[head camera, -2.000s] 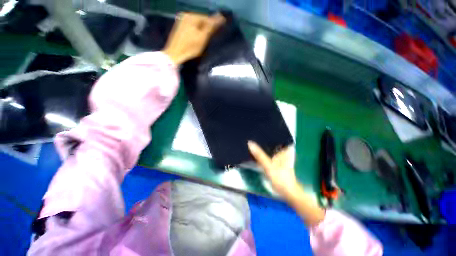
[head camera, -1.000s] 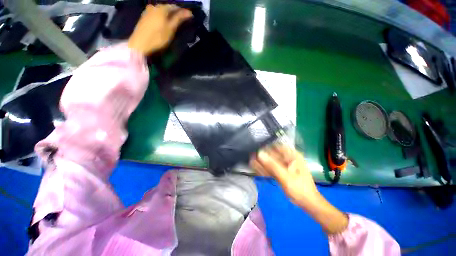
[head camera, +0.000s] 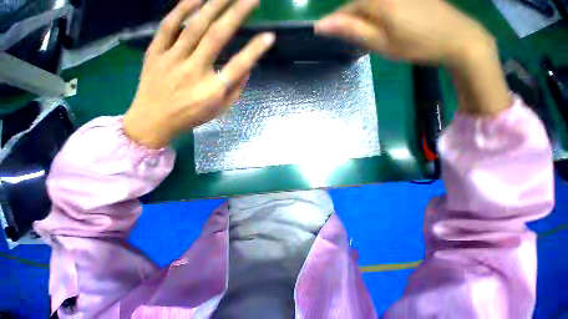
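Observation:
A black display unit (head camera: 293, 42) shows nearly edge-on at the top middle, above the far part of a silvery textured foam sheet (head camera: 293, 115). My left hand (head camera: 190, 81) lies over the unit's left part, its fingers spread and its thumb against the near side. My right hand (head camera: 414, 31) has its thumb at the upper edge, right of the middle; its other fingers are partly hidden. Both hands are slightly blurred. I cannot tell whether the unit touches the foam.
An electric screwdriver (head camera: 428, 118) lies right of the foam, partly hidden by my right forearm. More black units (head camera: 37, 140) lie at the left on the green bench. A pale bar (head camera: 37, 78) juts in from the left. A long black tool (head camera: 556, 80) is at the right.
The unit has gone from slanting flat over the foam to nearly edge-on at the far side, baring the foam. My right hand has moved up from the near corner to the upper edge.

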